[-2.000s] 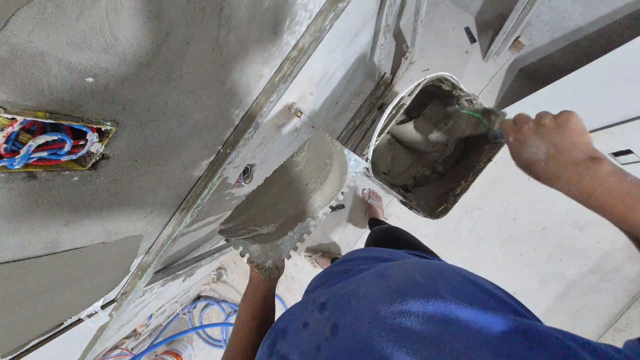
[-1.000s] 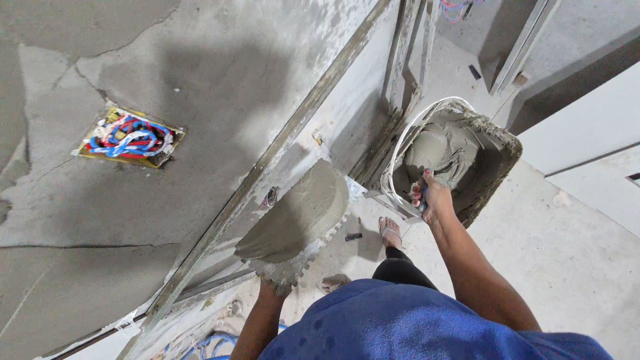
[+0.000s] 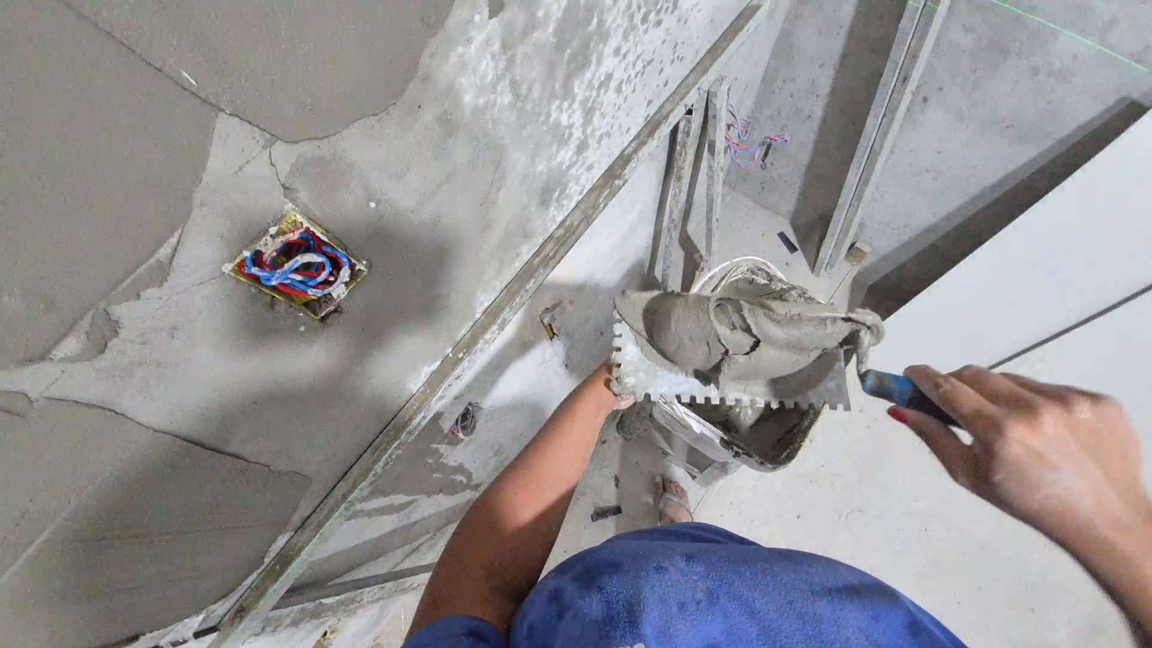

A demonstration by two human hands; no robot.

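Note:
A notched steel trowel [image 3: 666, 378] lies level in front of me, its toothed edge toward my body, heaped with wet grey mortar [image 3: 747, 328]. My left hand [image 3: 621, 389] is at its left end; the trowel hides most of the fingers and the handle. My right hand [image 3: 1035, 432] grips the blue handle [image 3: 891, 389] of a smaller trowel, whose mortar-covered blade meets the right end of the heap. Behind and below the notched trowel stands a bucket [image 3: 774, 459] smeared with mortar, partly hidden.
At the left rises a wall [image 3: 378, 225] partly coated with mortar, with an electrical box [image 3: 297, 265] full of red and blue wires. A long straight bar [image 3: 540, 261] runs diagonally along it. A foot [image 3: 672, 499] shows on the floor below the bucket.
The small trowel has come out of the bucket to the notched trowel, which has moved right, over the bucket. More mortar is heaped on it than before.

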